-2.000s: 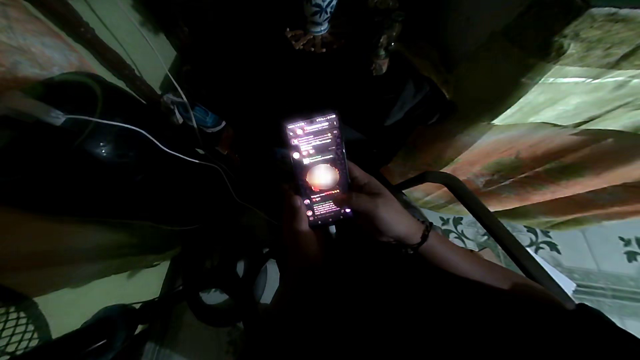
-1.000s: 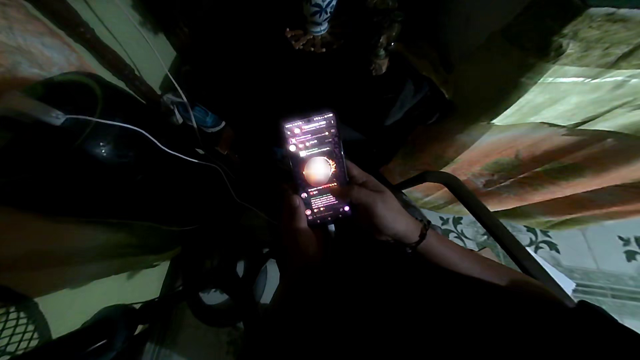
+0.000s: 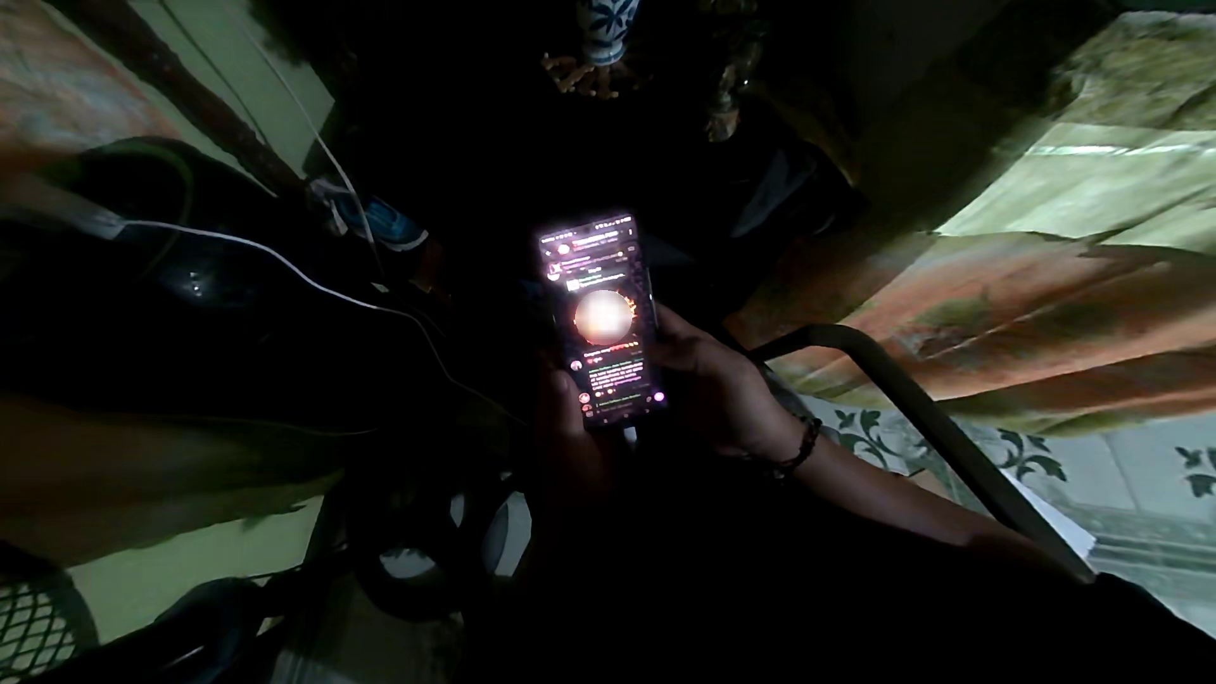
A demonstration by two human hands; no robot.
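Observation:
A lit smartphone (image 3: 608, 323) is held upright near the middle of the head view, its screen showing writing and a bright round picture. My right hand (image 3: 717, 385) grips its lower right side, with a dark beaded bracelet (image 3: 806, 448) on the wrist. At the lower left edge of the phone is my left hand (image 3: 570, 427), dim and mostly lost in shadow. A white plug (image 3: 631, 437) sits at the phone's bottom end. From the left, a white cable (image 3: 275, 255) runs toward my hands; where it ends is hidden in the dark.
A curved metal bar (image 3: 902, 399) stands to the right, beside an orange and green curtain (image 3: 1026, 323) and patterned tiles (image 3: 1031, 456). At the top is a blue-and-white vase (image 3: 606, 28). A blue shoe (image 3: 394, 226) lies upper left; a mesh object (image 3: 33, 617) is lower left.
What the phone's screen shows has shifted, with the round picture moving up and then back down. Both hands stay around the phone in much the same place.

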